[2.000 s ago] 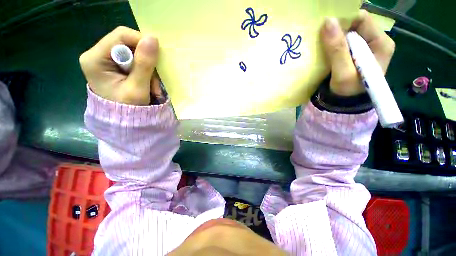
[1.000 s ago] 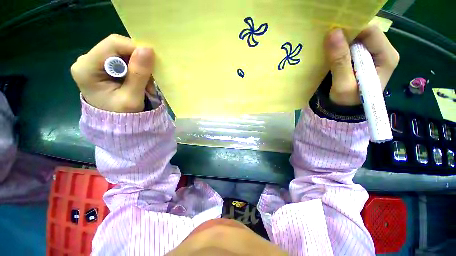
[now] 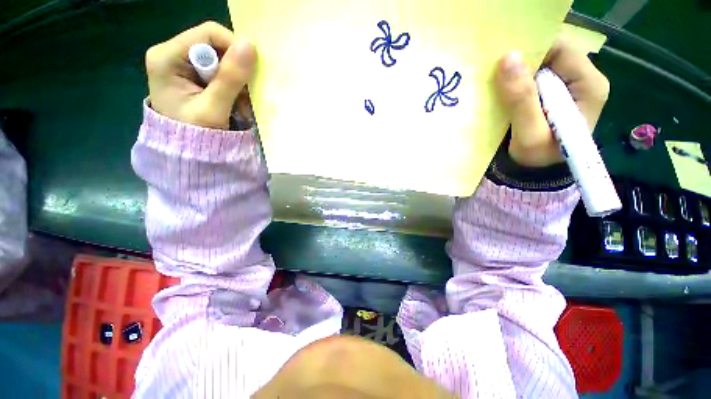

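Observation:
A yellow paper sheet (image 3: 320, 101) is held up in front of me, its top cut off by the picture's edge. It bears two dark-blue pinwheel figures and one small petal mark. My left hand (image 3: 199, 78) pinches its left edge and also holds a white marker cap (image 3: 204, 59), round end showing. My right hand (image 3: 550, 101) pinches its right edge and also holds a white marker (image 3: 577, 148), its end pointing down to the right. A glossy plastic-wrapped board (image 3: 351, 204) lies partly hidden under the sheet.
A black parts tray (image 3: 655, 226) lies on the green bench (image 3: 86, 179) at right. Beyond it are a pink roll (image 3: 644, 136) and a small yellow note (image 3: 689, 165). A red compartment tray (image 3: 109, 300) with black parts is at lower left, and a red seat-like piece (image 3: 590, 347) at lower right.
My left hand has moved up and to the right. The sheet's lower edge now tilts down to the right and the sheet looks brighter than a second ago. Both hands keep their hold.

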